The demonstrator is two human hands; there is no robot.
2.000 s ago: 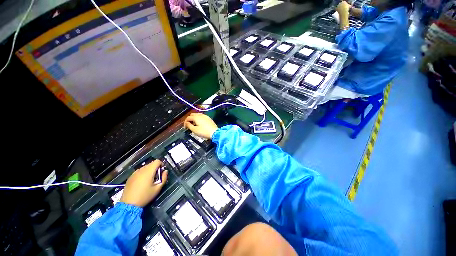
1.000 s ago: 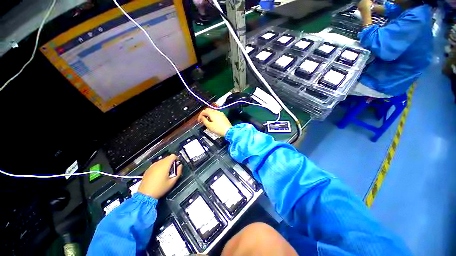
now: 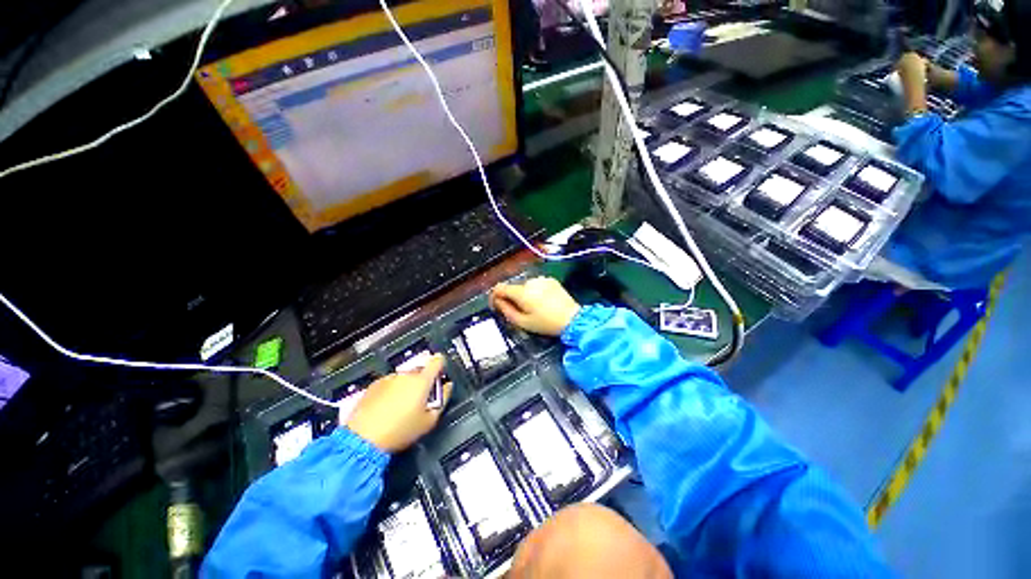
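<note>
A clear blister tray (image 3: 461, 416) lies in front of me, with black units with white faces in its pockets, such as one unit (image 3: 483, 489) in the near row. My left hand (image 3: 398, 409) is over the tray's left part, its fingers closed on a small dark test piece (image 3: 436, 392) with a pale edge. A white cable (image 3: 158, 364) runs to this hand. My right hand (image 3: 538, 305) is at the tray's far right corner with curled fingers; whether it holds anything is hidden.
A monitor (image 3: 373, 124) and keyboard (image 3: 413, 277) stand beyond the tray. A second cabled piece (image 3: 687, 321) lies at right near a black scanner (image 3: 594, 241). Stacked filled trays (image 3: 780, 243) stand beyond a metal post (image 3: 620, 136). A person in blue (image 3: 978, 187) sits far right.
The view has turned left, so the scene sits further right in the picture. Both hands keep nearly the same places over the tray.
</note>
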